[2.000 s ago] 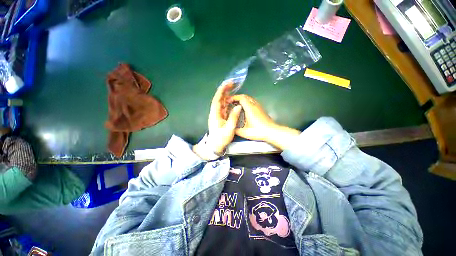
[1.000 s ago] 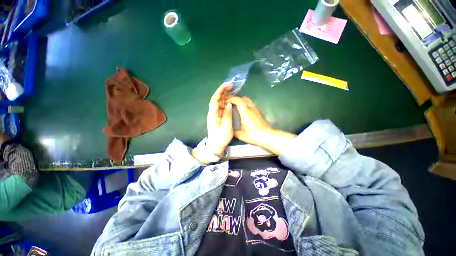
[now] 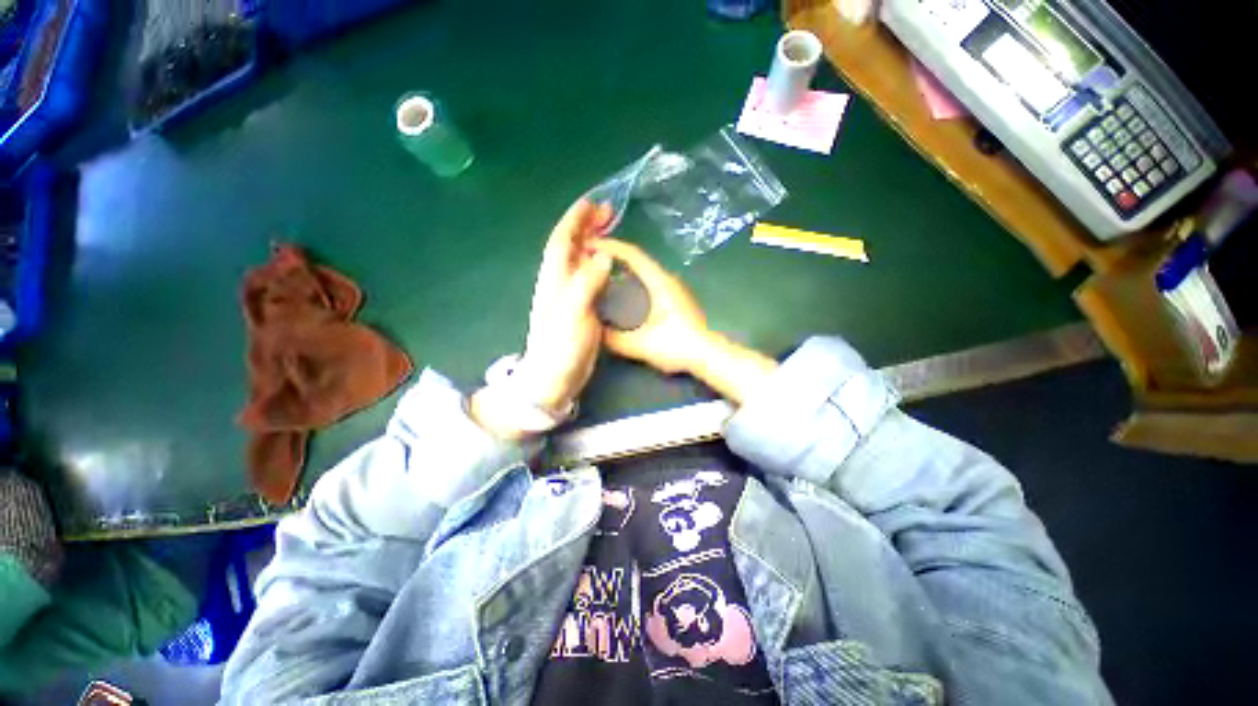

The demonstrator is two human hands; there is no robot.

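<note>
A clear bag (image 3: 631, 184) sticks up out of my fingers above my left hand (image 3: 560, 306). A dark grey, roundish mass (image 3: 625, 301) lies between my palms; it looks like small parts in the bag, but the fingers hide much of it. My right hand (image 3: 669, 320) is cupped against its right side. The hands meet at the fingertips, over the front of the mat. An empty zip-lock bag (image 3: 717, 197) lies flat just beyond them.
A yellow strip (image 3: 810, 243) lies right of the empty bag. A white roll (image 3: 793, 72) stands on a pink slip (image 3: 814, 120). A green roll (image 3: 435, 135), brown cloth (image 3: 311, 366), blue bins (image 3: 193, 62) and counting scale (image 3: 1069, 117) surround the area. A person's green sleeve (image 3: 97, 607) shows lower left.
The view has turned, so bench items sit further left and lower, and more of the scale shows. My palms have parted slightly, exposing more of the dark mass.
</note>
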